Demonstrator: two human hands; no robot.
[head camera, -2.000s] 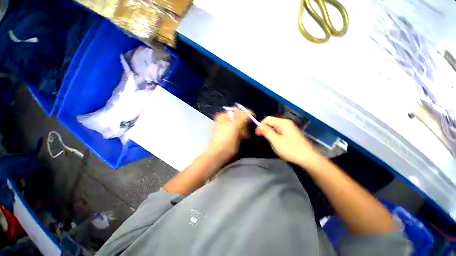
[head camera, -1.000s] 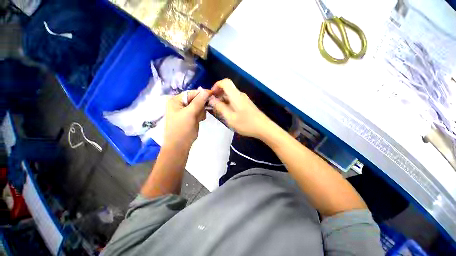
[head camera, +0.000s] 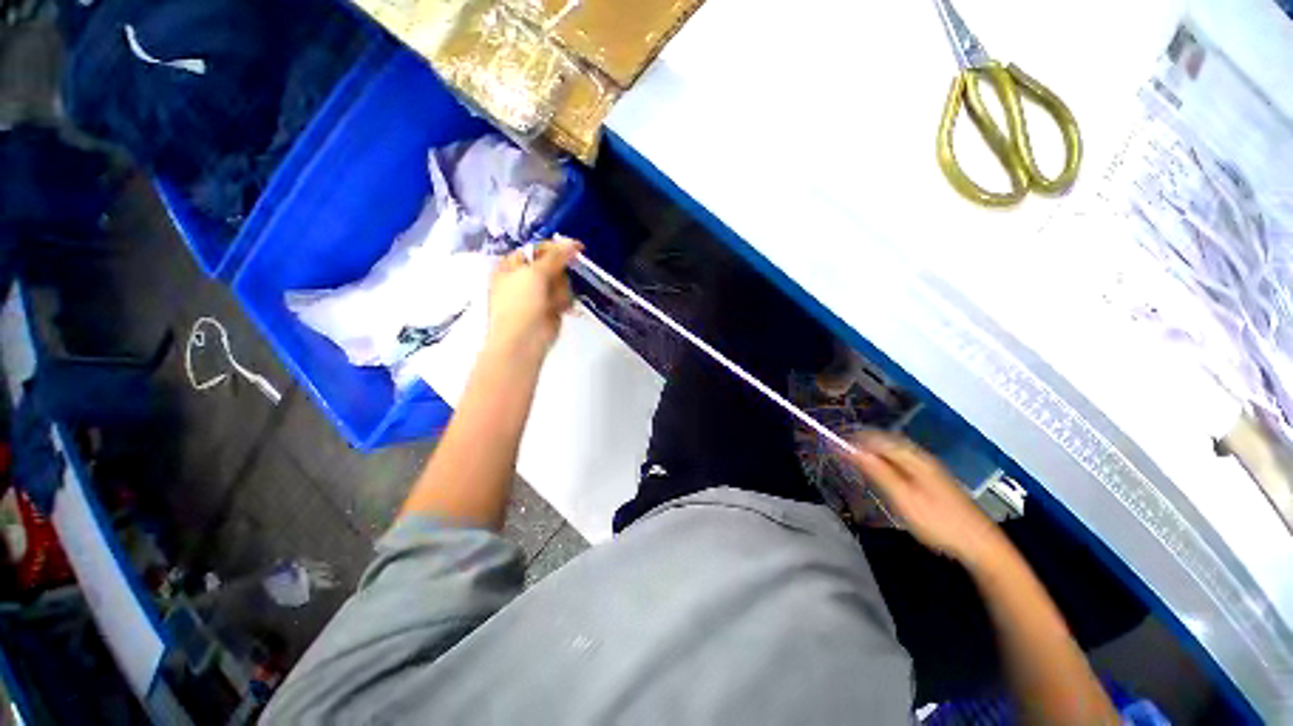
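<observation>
A thin white drawcord (head camera: 709, 352) is stretched straight between my hands above my lap, slanting down to the right. My left hand (head camera: 533, 295) is closed on its upper end, and short white tails stick out at the fingertips. My right hand (head camera: 915, 489) is blurred and holds the cord's lower end beside the table edge. A pale lilac-white cord bundle (head camera: 1205, 255) lies loose on the table at the right.
Gold-handled scissors (head camera: 1010, 135) lie on the white table (head camera: 837, 156). Taped cardboard (head camera: 546, 64) is at its left end. A blue bin (head camera: 319, 213) holds white cloth (head camera: 376, 305). A white board (head camera: 589, 411) is beside my lap. A cord loop (head camera: 227, 362) lies on the floor.
My hands were together at the cord; now my right hand has moved down and right, and the cord is drawn straight between them. The view has shifted a little.
</observation>
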